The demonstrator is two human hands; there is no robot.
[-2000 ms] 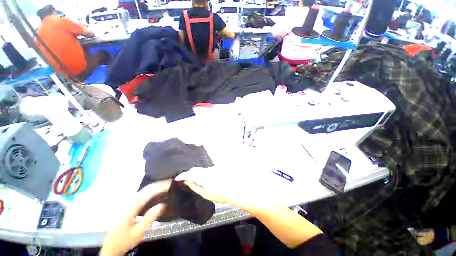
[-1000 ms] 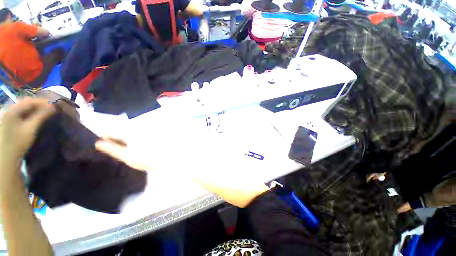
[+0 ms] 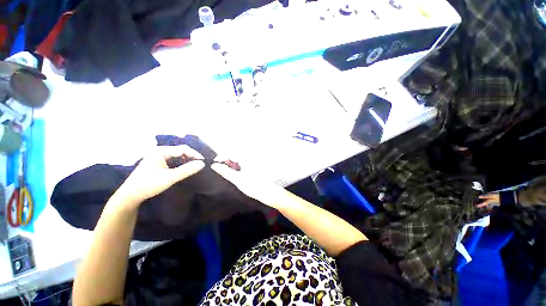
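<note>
A black garment piece (image 3: 99,194) lies on the white table's front part and hangs over its front edge towards my lap. My left hand (image 3: 161,173) pinches its upper edge between thumb and fingers. My right hand (image 3: 245,179) pinches the same edge just to the right, fingertips nearly touching those of my left hand. A small dark flap of the cloth stands up beyond the fingertips. The white sewing machine (image 3: 287,45) is beyond my hands, its needle area (image 3: 245,86) clear of the cloth.
Thread snips (image 3: 305,137) and a smartphone (image 3: 371,119) lie at right. Plaid garments (image 3: 491,89) heap at right, hanging down beside the table. Scissors (image 3: 20,206) lie far left near a small dark panel (image 3: 21,255). Dark pieces (image 3: 108,36) are behind the machine. Another person's hand (image 3: 490,200) shows at right.
The cloth, held up at left a second ago, is now lower and nearer my lap. Both hands have come together on its edge. The view has tilted down.
</note>
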